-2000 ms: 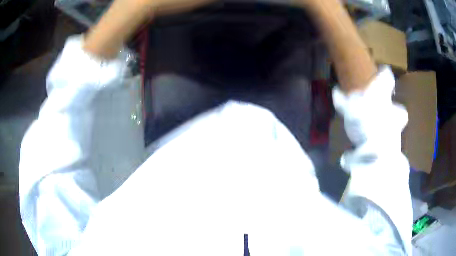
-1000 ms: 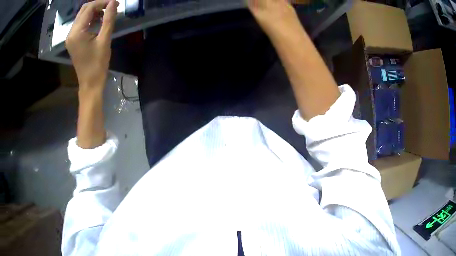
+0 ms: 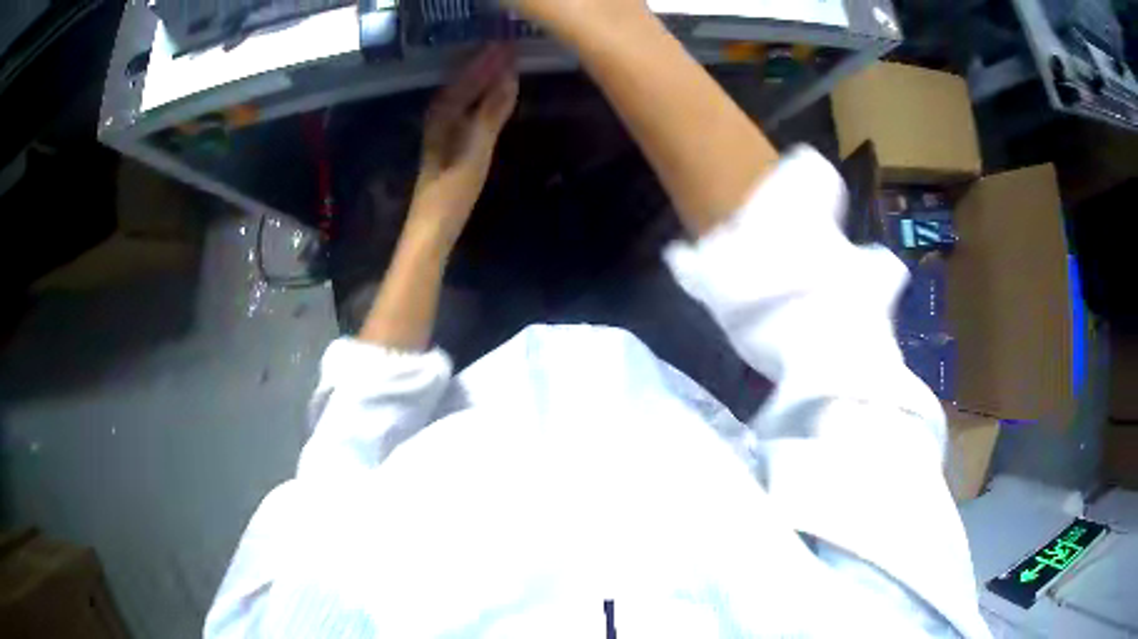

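Note:
The grey front edge of the machine (image 3: 312, 85) crosses the top of the view. My left hand (image 3: 471, 106) is below this edge near the centre, blurred, its fingertips at a dark ribbed item (image 3: 447, 25) on the machine top; whether it grips anything cannot be told. My right hand (image 3: 577, 10) reaches over the machine top and is cut off by the upper edge of the picture, so its fingers are hidden.
An open brown carton (image 3: 1008, 293) with navy packs (image 3: 925, 300) in it stands at my right. A green-lit exit sign (image 3: 1048, 562) is at lower right. Another brown carton (image 3: 56, 593) is at lower left. A red hose (image 3: 325, 175) hangs under the machine.
My left hand has moved right, from the machine's left part to below its front edge near the centre. My right forearm has swung left. More of the machine top shows.

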